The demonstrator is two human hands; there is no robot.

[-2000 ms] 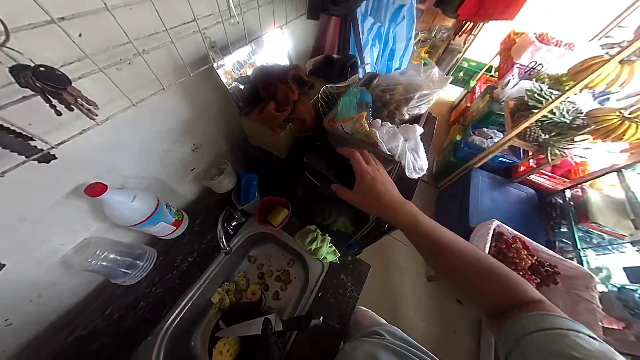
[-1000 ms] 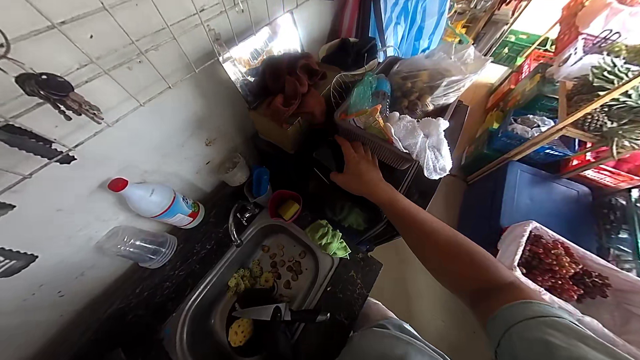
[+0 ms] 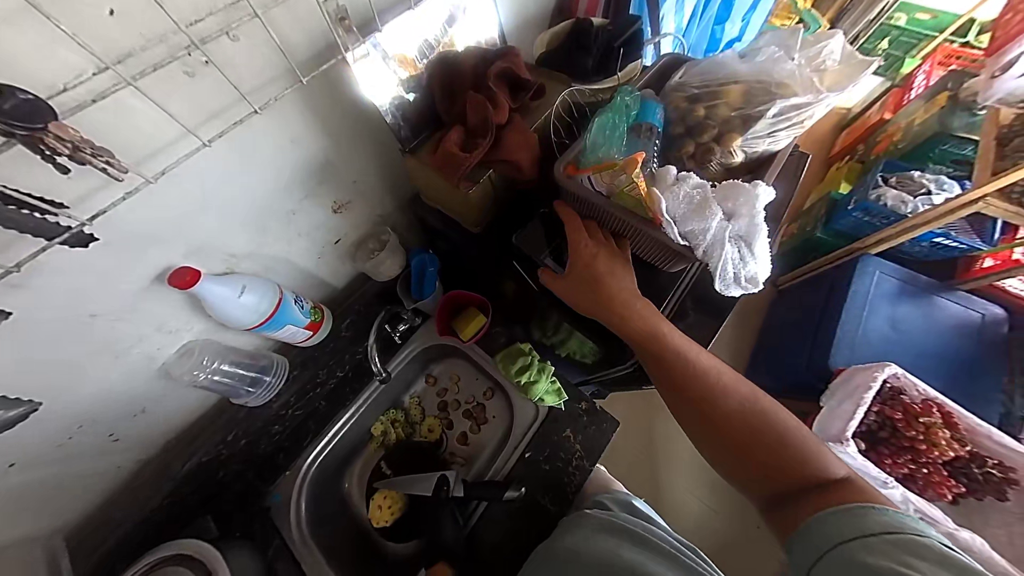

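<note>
My right hand (image 3: 596, 268) reaches over the dark surface beside the brown plastic basket (image 3: 632, 228), its thumb and fingers apart around the edge of a dark flat object (image 3: 538, 240); whether it grips this is unclear. A dark shape at the bottom of the sink may be my gloved left hand (image 3: 444, 520), by the knife (image 3: 448, 486), but its fingers cannot be made out. The knife lies above a peeled yellow piece of fruit (image 3: 387, 508). Peelings (image 3: 400, 426) and small brown pieces (image 3: 468, 416) lie in the steel sink (image 3: 316, 488).
Around the sink are a tap (image 3: 384, 344), a red bowl with a yellow sponge (image 3: 469, 323), a green cloth (image 3: 530, 374), a white bottle (image 3: 252, 306) and clear plastic cups (image 3: 228, 372). The basket bears a white cloth (image 3: 720, 224). A blue bin (image 3: 916, 336) stands right.
My right hand, spread over the dark surface two seconds ago, is now lower beside the basket, at the dark flat object. The knife stays over the fruit in the sink.
</note>
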